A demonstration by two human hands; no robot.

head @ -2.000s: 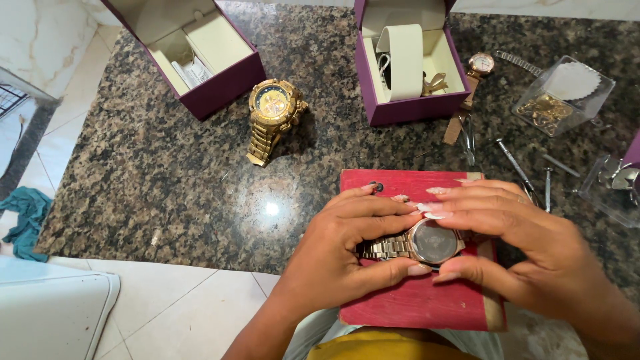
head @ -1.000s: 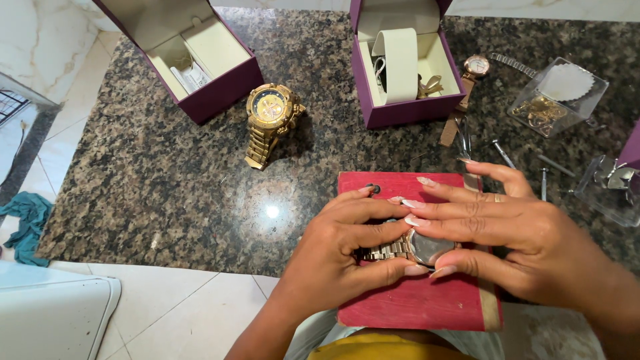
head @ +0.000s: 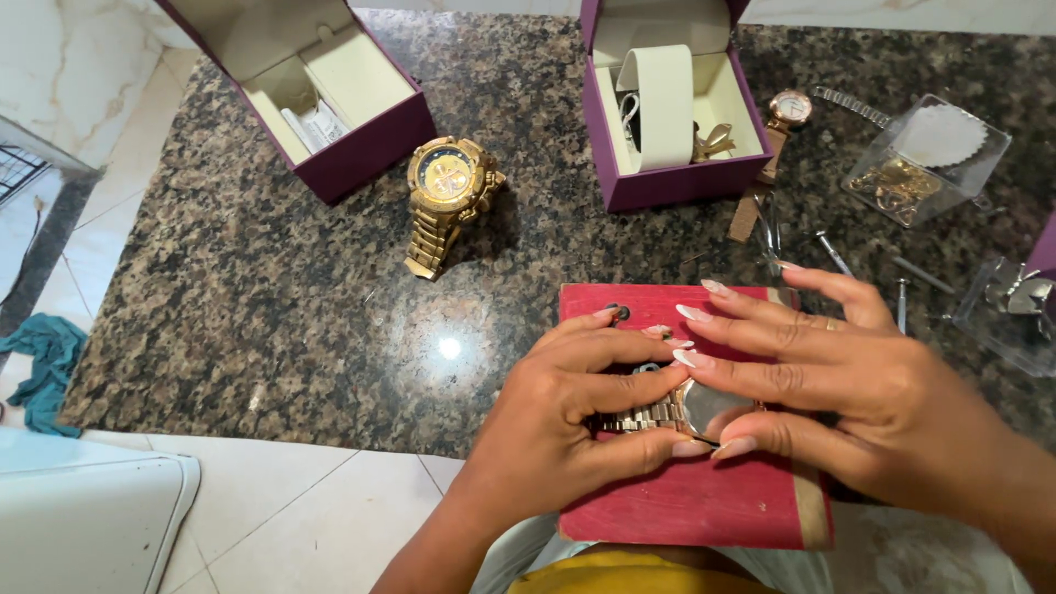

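Note:
A metal wristwatch (head: pixel 716 406) lies with its smooth case back up on a red hardcover book or board (head: pixel 685 503). My left hand (head: pixel 586 396) grips the metal bracelet and the left side of the case, thumb at the lower edge. Over the right side of the case, my right hand (head: pixel 817 371) rests its thumb and index finger at the rim, with the other fingers spread above the red cover. Fingers hide parts of the case and bracelet.
Two open purple boxes (head: pixel 371 153) (head: pixel 689 186) stand behind, near a large gold watch (head: pixel 450 177). To the right lie a rose-gold watch (head: pixel 789 107), a clear box of gold pieces (head: pixel 899 186), small screwdrivers (head: pixel 835 252) and a clear container (head: pixel 998 313).
My right hand's outer fingers have spread and lifted away from the others. My left hand stays around the bracelet, and the watch remains on the red cover.

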